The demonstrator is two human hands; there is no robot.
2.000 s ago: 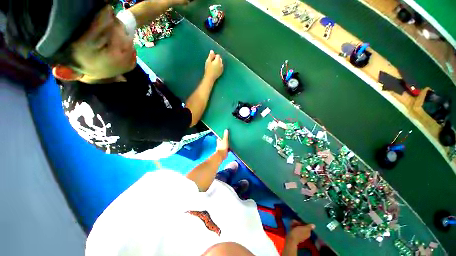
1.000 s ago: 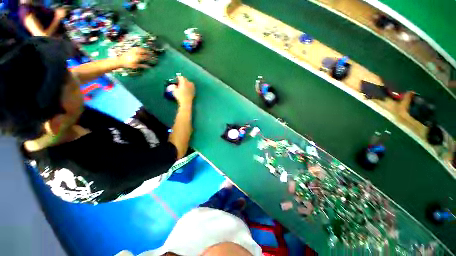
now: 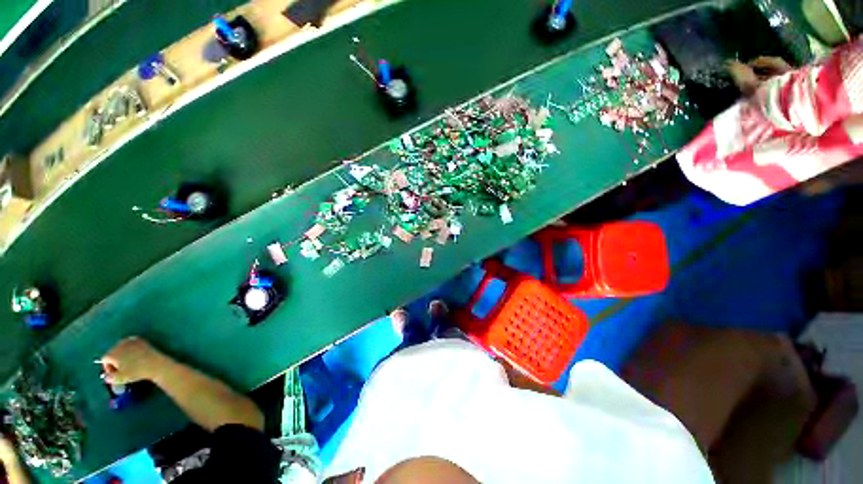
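Observation:
Neither of my hands can be made out; my white shirt fills the bottom middle. Nearest on the green bench (image 3: 331,317) lies a wide heap of wired circuit boards (image 3: 473,156), green, white and pinkish, with thin wires. A small motor or fan unit (image 3: 255,298), with a black base, white disc and blue part, stands left of the heap. A smaller heap of boards (image 3: 636,90) lies further right.
Similar units (image 3: 396,90) stand spaced along the dark green line behind. Two red stools (image 3: 535,326) are beside the bench at right. Another person's hand (image 3: 132,361) is at a unit lower left; a striped sleeve (image 3: 795,113) reaches in at right. A brown carton-like shape (image 3: 719,397) is lower right.
The view has swung right, bringing in the red stools, smaller board heap and striped sleeve. My hands, seen near the bench edge two seconds ago, are out of view.

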